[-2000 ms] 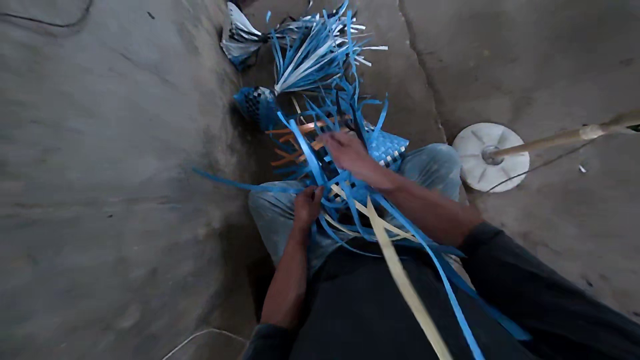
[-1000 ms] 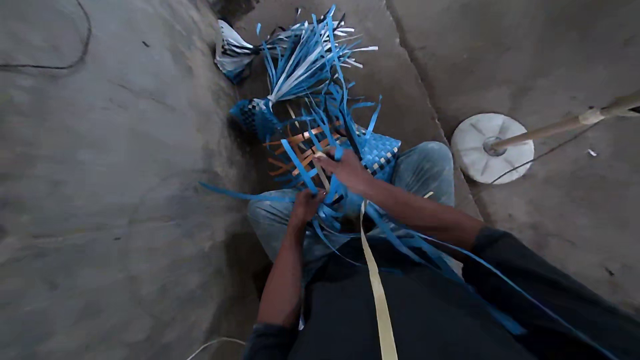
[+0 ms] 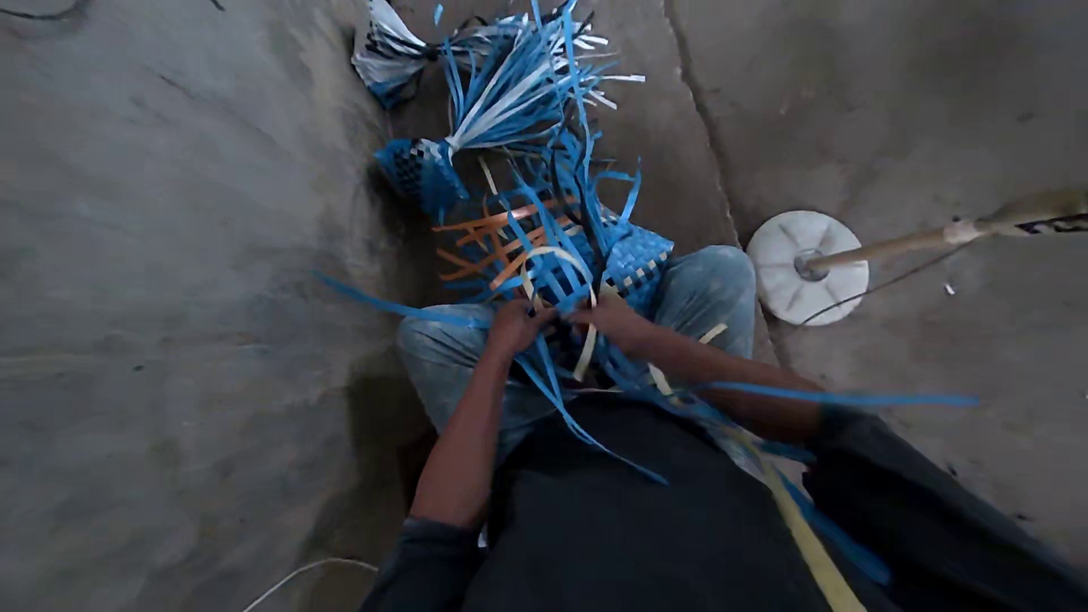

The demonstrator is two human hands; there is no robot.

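Observation:
A partly woven basket of blue plastic strapping [image 3: 637, 251] lies between my knees, with orange strips [image 3: 501, 229] and loose blue ends spreading from its far and left sides. My left hand [image 3: 515, 326] is at its near edge, fingers closed around strips there. Close to its right, my right hand [image 3: 614, 320] pinches strips at the same edge; exactly which ones is hard to tell. A cream strip [image 3: 557, 252] loops up over the weave between the hands. Another long cream strip [image 3: 799, 527] and several blue strips trail over my lap toward the lower right.
Tied bundles of blue and white strips [image 3: 501, 106] lie on the concrete floor beyond the basket, beside the wall at left. To the right stands a round white base [image 3: 786, 268] with a wooden pole [image 3: 901, 242]. A thin white cord [image 3: 310, 568] lies at lower left.
My right hand has come back from over the weave to the near edge, beside my left hand. The cream strip now forms a loop above the weave.

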